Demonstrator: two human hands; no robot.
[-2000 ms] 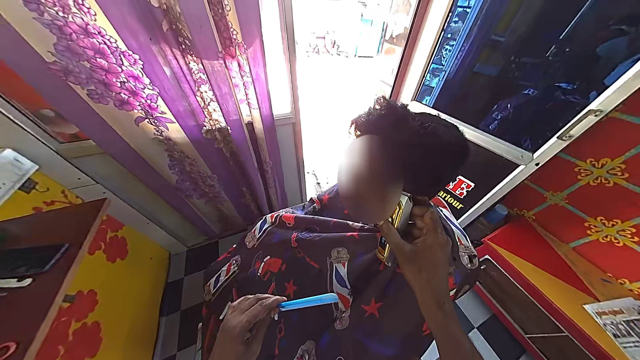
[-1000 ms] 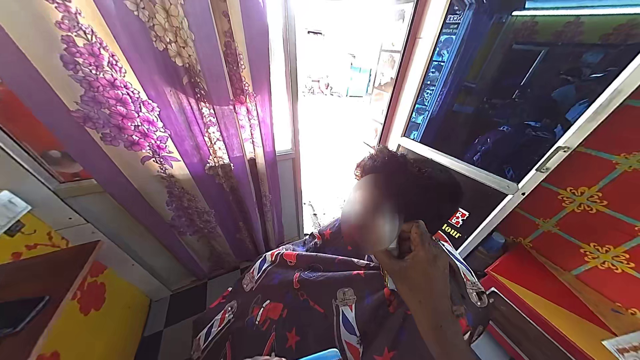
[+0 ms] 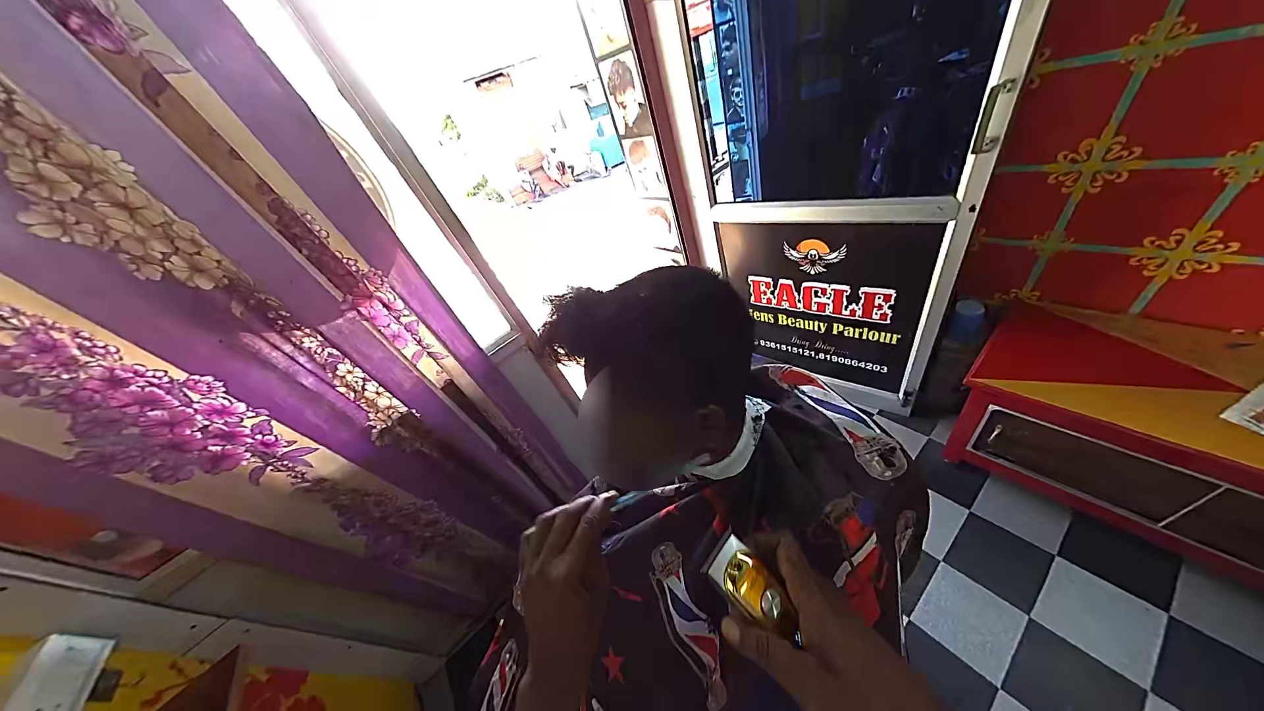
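Note:
A seated person point(image 3: 671, 365) with dark hair wears a dark barber's cape point(image 3: 632, 592) with barber-pole prints and a pale neck strip point(image 3: 739, 449). My right hand point(image 3: 810, 622) grips a gold hair clipper point(image 3: 752, 590) in front of the cape, below the person's chin and apart from the head. My left hand point(image 3: 565, 558) is raised at the left, near the chin, with its fingers closed on a blue comb; only a bit of its blue edge point(image 3: 622, 501) shows past the fingertips.
A purple floral curtain point(image 3: 247, 326) hangs at the left beside a bright doorway. Behind the person stands a framed door point(image 3: 834, 212) with a dark signboard. A red and yellow cabinet point(image 3: 1096, 395) is at the right on a checkered floor point(image 3: 1047, 592). A yellow counter is at the lower left.
My right hand has moved down from the person's jaw with the clipper. My left hand has risen from low on the cape to near the chin. The view has shifted.

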